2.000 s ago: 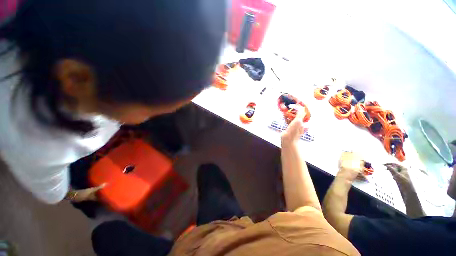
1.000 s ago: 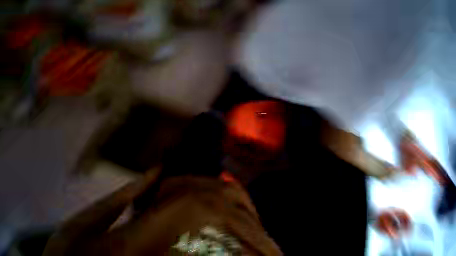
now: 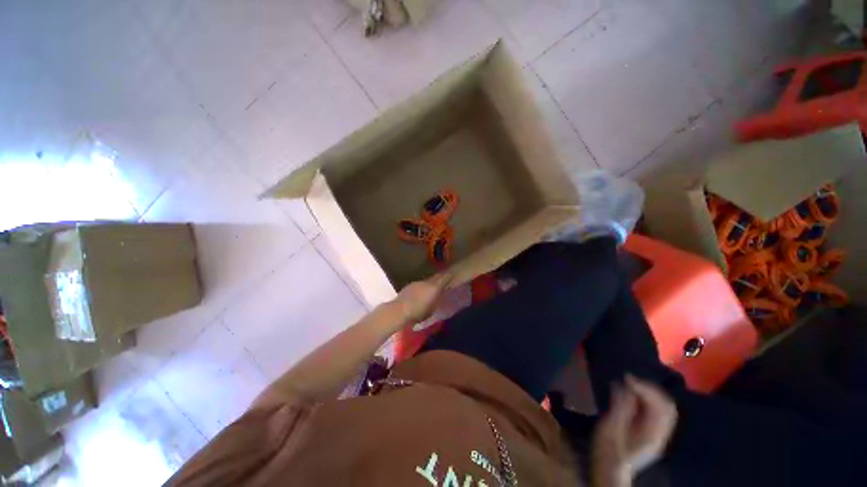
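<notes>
An open brown cardboard carton (image 3: 532, 128) stands on the floor in front of me, with three orange cable coils (image 3: 438, 228) with dark middles lying together on its bottom. My left hand (image 3: 418, 300) is at the carton's near edge, with its fingers closed over the edge. My right hand (image 3: 635, 423) is blurred, low in front of my dark trousers and away from the carton. Its fingers look curled; whether it holds anything cannot be told.
A second carton (image 3: 761, 176) on the right holds many orange coils (image 3: 787, 271). Beside it are a red-orange stool (image 3: 689, 309) and another red stool (image 3: 808, 95). Clear crumpled plastic (image 3: 599, 204) lies by the near carton. Taped cartons (image 3: 143, 271) stand on the left on the tiled floor.
The view has turned from the white bench and the co-workers to the cartons on the floor. My left hand now shows at the carton's edge. My right hand is off the bench coils.
</notes>
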